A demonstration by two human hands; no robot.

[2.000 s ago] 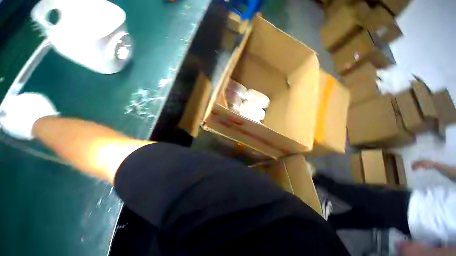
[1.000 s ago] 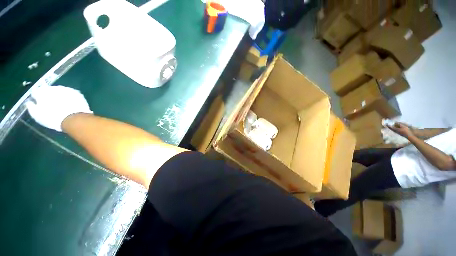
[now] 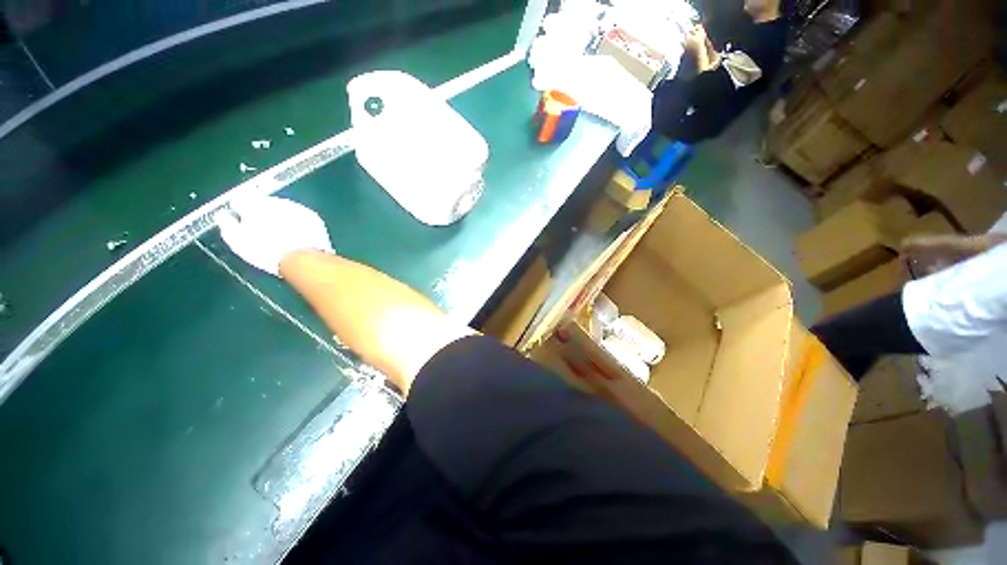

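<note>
My right hand (image 3: 276, 233), in a white glove, rests on the green bench (image 3: 166, 364) at the whitish rail (image 3: 315, 160). The glove is overexposed, so its fingers cannot be told apart, and nothing shows in it. A white plastic jug (image 3: 420, 149) with a handle hole lies on the bench just beyond my hand, not touching it. My left hand is not in view.
An open carton (image 3: 718, 331) with a few white parts (image 3: 632, 344) stands right of the bench. An orange-and-blue roll (image 3: 555, 117) and white bags (image 3: 596, 83) lie farther along. Two other people work behind. Brown cartons (image 3: 850, 243) stack on the floor.
The view has swung, so the bench, jug and carton sit farther right and lower. More of the belt and the neighbouring station shows. My right hand stays at the rail.
</note>
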